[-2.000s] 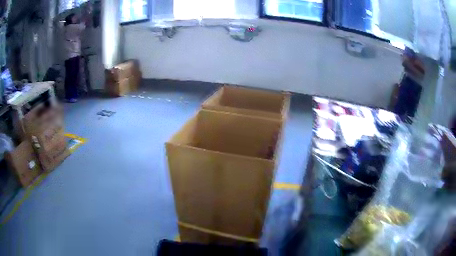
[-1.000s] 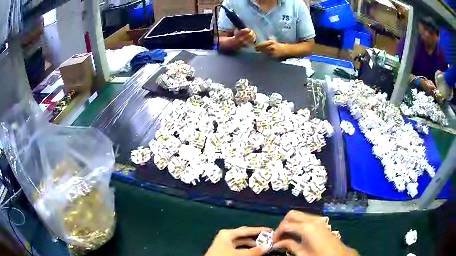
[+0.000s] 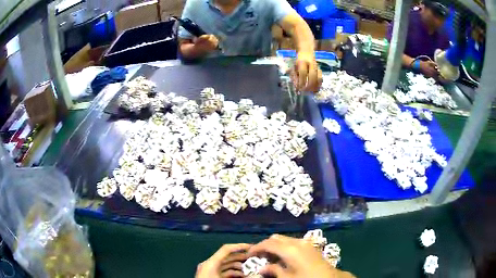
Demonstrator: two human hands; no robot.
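My left hand and my right hand are at the bottom edge, partly cut off. Both are closed around one white plastic socket housing, which shows between the fingers. Its lower part is hidden. A few more housings lie just right of my right hand on the green mat. A large pile of housings with gold in them lies on the black sheet ahead.
A clear bag with gold contacts stands at left. Whiter parts lie on a blue sheet at right. Two loose housings lie at lower right. A metal upright stands at right. A person opposite holds a dark tool.
The view has swung from the floor and cartons to the bench, then slightly right. The person opposite has reached one hand towards the right-hand pile. My hands still hold a housing.
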